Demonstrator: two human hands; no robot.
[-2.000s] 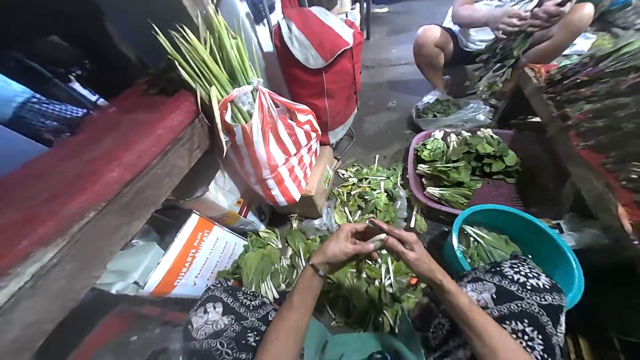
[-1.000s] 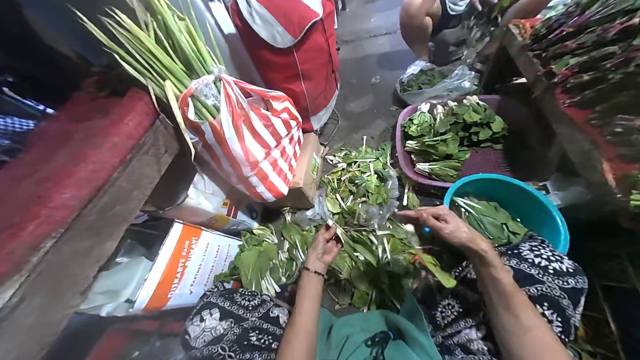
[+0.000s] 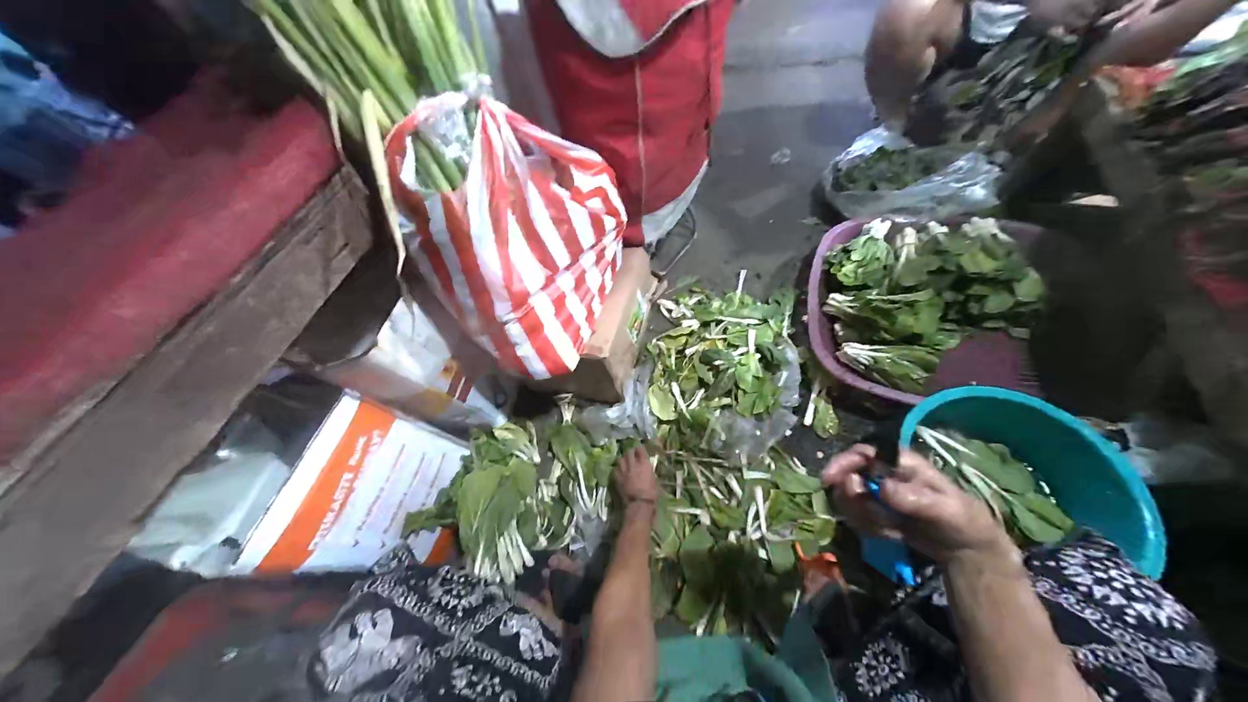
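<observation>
My left hand (image 3: 637, 478) reaches down among the leafy greens with pale stems, at the right side of a pile of greens (image 3: 497, 487); whether its fingers grip a stem I cannot tell. Raised over the right edge of the loose greens (image 3: 731, 487), my right hand (image 3: 916, 497) is closed around a small dark object (image 3: 885, 447). Blue shows at its fingers, too blurred to name. Trimmed leaves and stems (image 3: 721, 361) lie farther forward on clear plastic. Close to the right hand, a teal basin (image 3: 1102, 468) contains leafy stalks (image 3: 1004, 483).
A purple tray (image 3: 824, 331) bears bundled greens (image 3: 907, 292). A striped plastic bag (image 3: 517, 234) of long green stalks stands on a cardboard box (image 3: 609, 351), beside a red bag (image 3: 634, 117). A wooden bench (image 3: 195, 390) borders the left. Another person's hands (image 3: 1102, 19) hold greens at upper right.
Two seconds ago my hands were together above the greens; they are now apart. Since one second ago, my right hand has closed around the small dark object.
</observation>
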